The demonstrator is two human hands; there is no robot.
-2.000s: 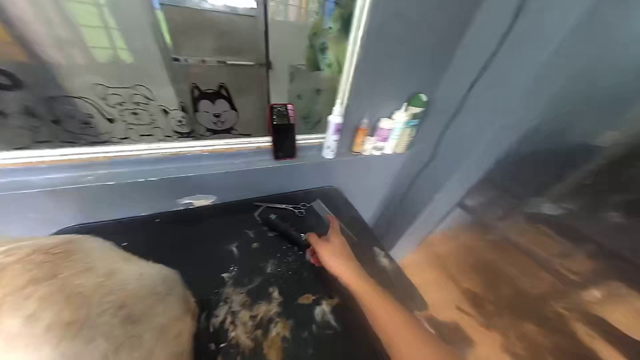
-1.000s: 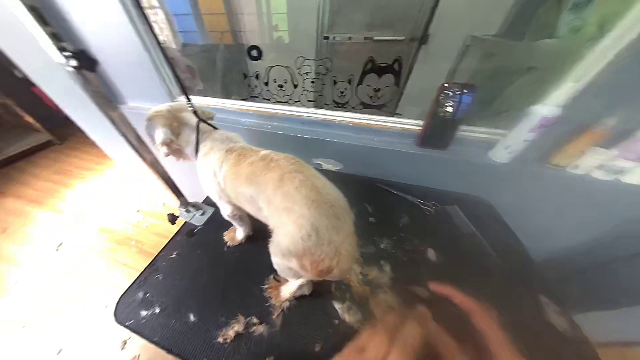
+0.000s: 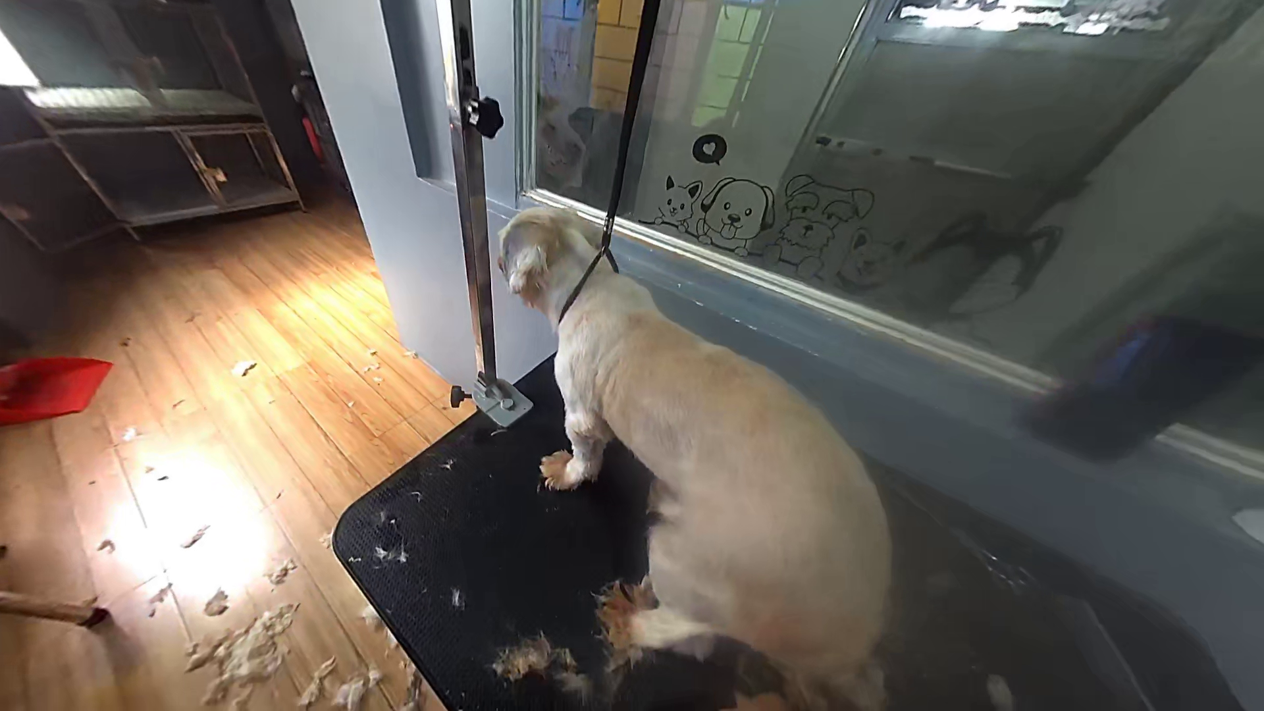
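A closely clipped cream dog (image 3: pixel 731 464) is on the black grooming table (image 3: pixel 474 553), its head turned toward the metal post at the left corner. Round its neck runs a black grooming loop (image 3: pixel 620 148). Longer tan hair remains on its paws, and tufts of cut hair (image 3: pixel 533 660) lie beside the hind paw. Blurred grooming shears (image 3: pixel 997 568) and a flat comb-like tool (image 3: pixel 1106 637) rest on the table behind the dog. Neither of my hands can be made out; a small skin-toned patch at the bottom edge is too unclear to name.
A clamped metal post (image 3: pixel 474 217) rises at the table's corner. Along the wall runs a window ledge (image 3: pixel 839 341) with a blurred dark phone (image 3: pixel 1136 385). Cut hair (image 3: pixel 247 652), a red dustpan (image 3: pixel 54 387) and a wooden stick (image 3: pixel 49 607) are on the floor.
The view has swung left. Two seconds ago my right hand was at the black clippers on the table; one second ago a blurred hand showed near the dog's rear. Now no hand is clearly seen.
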